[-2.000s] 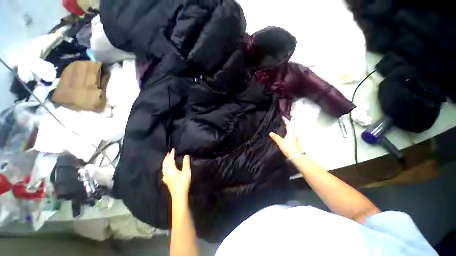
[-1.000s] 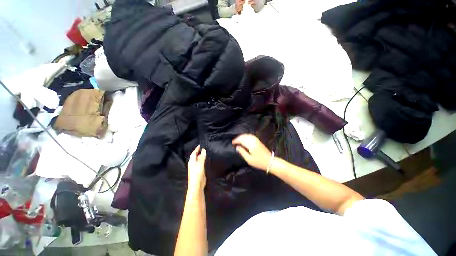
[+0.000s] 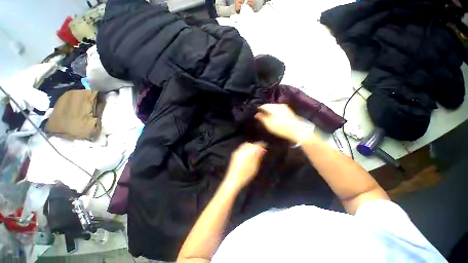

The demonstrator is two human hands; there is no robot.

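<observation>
A black puffer coat (image 3: 169,169) lies spread in front of me, its quilted part folded towards the far left and its smoother fabric nearer me. My left hand (image 3: 246,162) is blurred, low over the coat's middle, with its fingers curled; whether they pinch fabric cannot be told. My right hand (image 3: 281,122) is just beyond it to the right, fingertips closed on the coat's fabric near the dark folds below the quilted part. No tool shows in either hand. A burgundy sleeve (image 3: 310,109) sticks out from under the coat on the right.
More black coats (image 3: 405,67) lie at the right. A purple-and-grey blower (image 3: 370,144) with a black cord sits at the right table edge. A brown folded fabric (image 3: 74,114), white cloths, plastic bags and a black-and-metal device (image 3: 66,210) are on the left. Another person's hands (image 3: 245,5) show across the table.
My left hand has moved right and towards the middle of the coat. My right hand has moved farther away and slightly right. The near fabric has shifted and bunched on the left.
</observation>
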